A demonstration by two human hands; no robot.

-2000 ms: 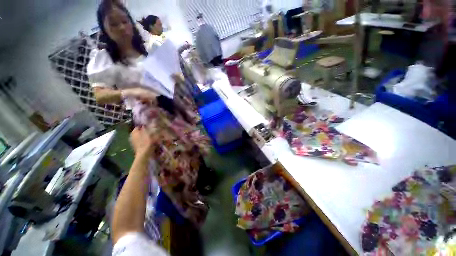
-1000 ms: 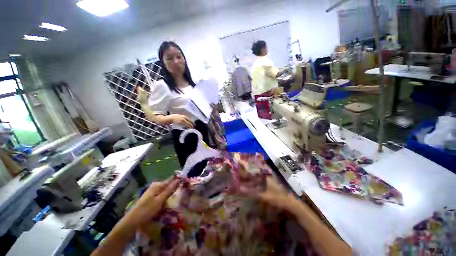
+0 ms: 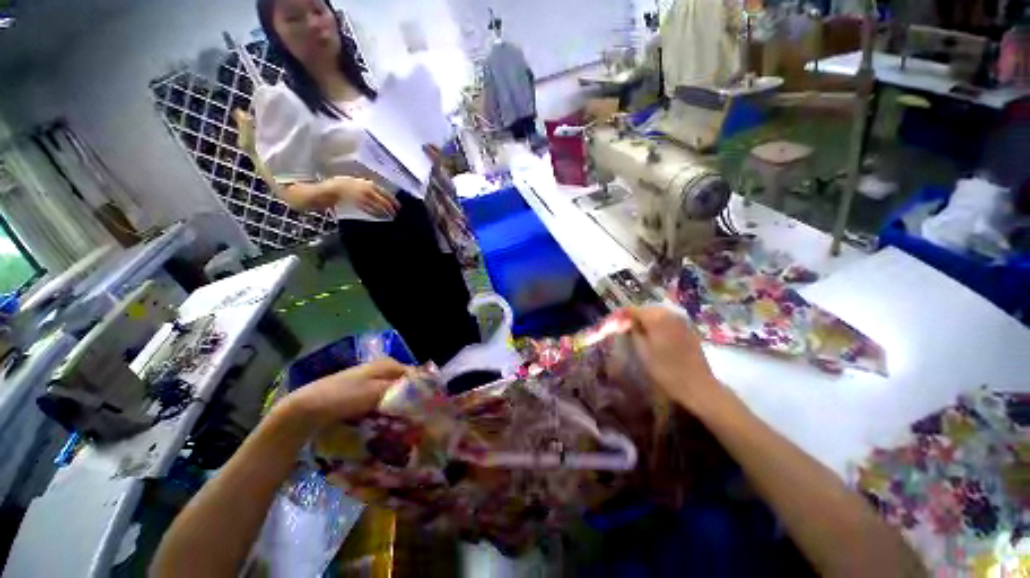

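Observation:
A floral garment (image 3: 452,452) is stretched between my two hands in front of me, over the gap between the tables. My left hand (image 3: 359,390) grips its upper edge at the left. My right hand (image 3: 666,344) grips its upper edge at the right. A white plastic hanger (image 3: 491,322) is in the garment; its hook sticks up above the neck edge, and a bar shows across the front of the fabric. The fingertips of both hands are partly hidden by fabric.
A person (image 3: 395,260) stands ahead holding white sheets (image 3: 395,130). A cream sewing machine (image 3: 666,186) stands on the white table (image 3: 779,406) at right, with floral pieces (image 3: 779,311) there. Another machine (image 3: 102,356) is at left. Blue bins (image 3: 514,243) are behind the garment.
My left hand first held the bunched garment out near the person. Both hands now spread it wide by its upper edge, and a hanger bar has come into view.

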